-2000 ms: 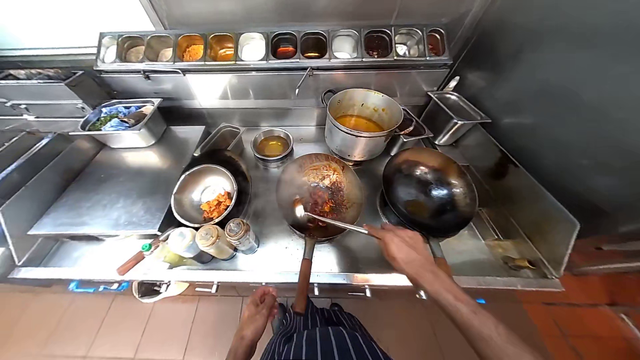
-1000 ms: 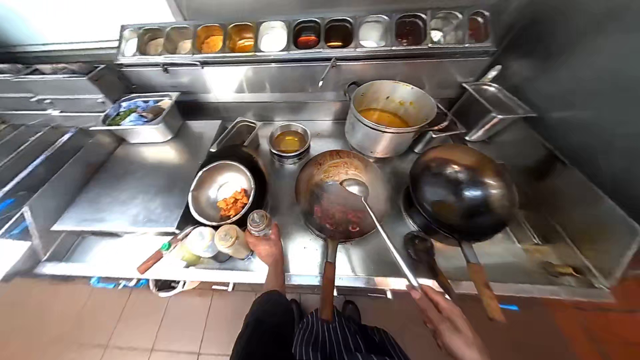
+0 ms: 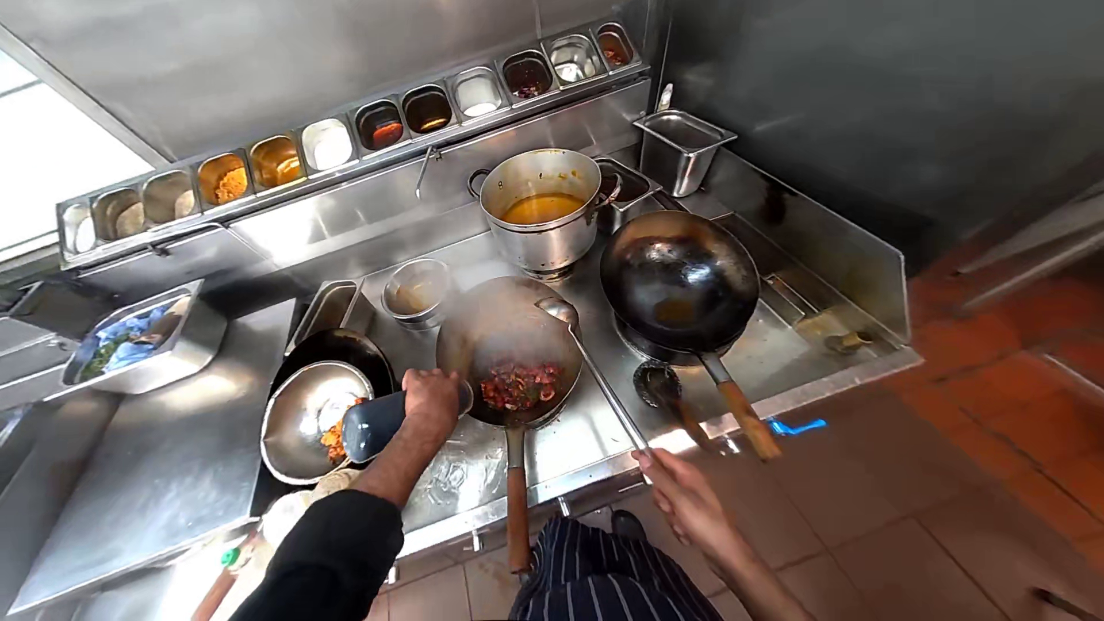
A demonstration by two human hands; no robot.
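My left hand (image 3: 431, 401) grips a dark bottle (image 3: 375, 424), tipped sideways, its top at the left rim of the steaming wok (image 3: 466, 345). Dark reddish food pieces (image 3: 520, 385) lie low in that wok. My right hand (image 3: 681, 496) holds the long handle of a metal ladle (image 3: 559, 310), whose bowl is at the wok's upper right side. Left of the wok, a steel bowl (image 3: 289, 423) with orange food pieces (image 3: 333, 440) rests on a black wok (image 3: 323, 345); the bottle partly hides the bowl. Whether anything flows from the bottle cannot be seen.
A pot of orange liquid (image 3: 552, 237) stands behind the wok. To the right, an overturned wok (image 3: 681, 276) has its wooden handle over the front edge, beside a dark ladle (image 3: 660, 385). Metal ingredient tubs (image 3: 328, 145) line the back ledge. Other bottles stand at front left.
My left hand, earlier upright around the bottle beside the steel bowl, has lifted it and tipped it toward the wok. The ladle stays in my right hand. The view has turned and come closer.
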